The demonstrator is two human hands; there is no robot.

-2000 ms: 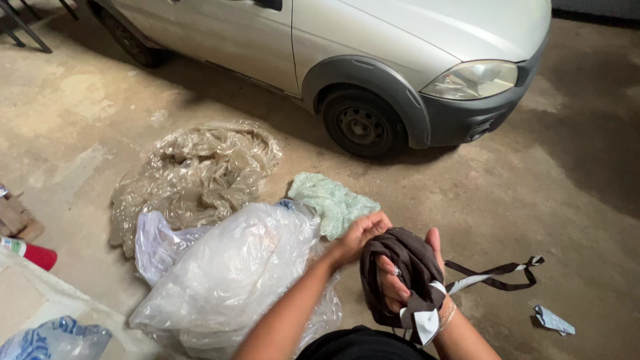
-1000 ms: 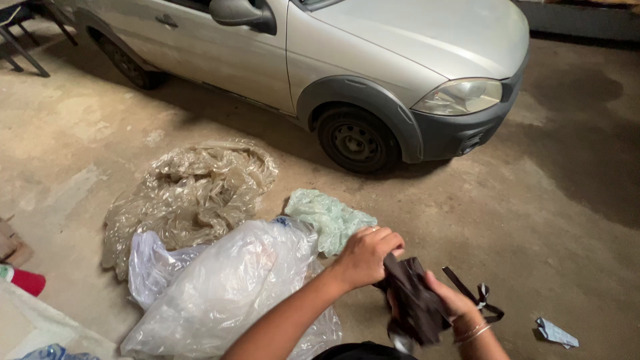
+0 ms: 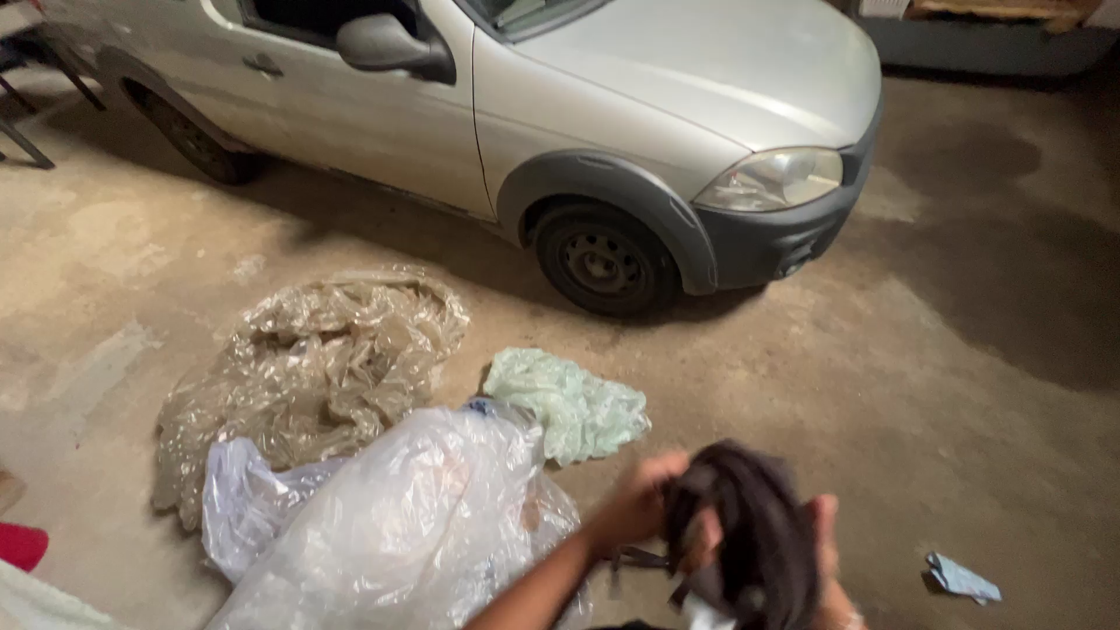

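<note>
A bundle of dark brown fabric [image 3: 752, 534] with a white part at its lower end is between my two hands at the lower right, blurred by motion. My left hand [image 3: 643, 499] grips its left edge. Around its right side is my right hand [image 3: 822, 542], with some fingers showing through the middle of the bundle. A dark strap [image 3: 643, 557] hangs at the left of the fabric. Just left of my hands lie a large clear plastic bag [image 3: 394, 516] and a crumpled pale green plastic bag [image 3: 569, 402].
A silver car [image 3: 612, 79] with a dark front tire [image 3: 604, 262] stands ahead. Brownish plastic sheeting [image 3: 324, 367] and a lilac plastic bag [image 3: 254, 499] lie on the concrete floor at left. A small light blue piece [image 3: 962, 577] lies at right, and a red object [image 3: 22, 544] at the left edge.
The brown fabric, folded narrow between my hands one second ago, is now spread into a rounder loop. The strap that trailed to the right of my hands now shows at the left.
</note>
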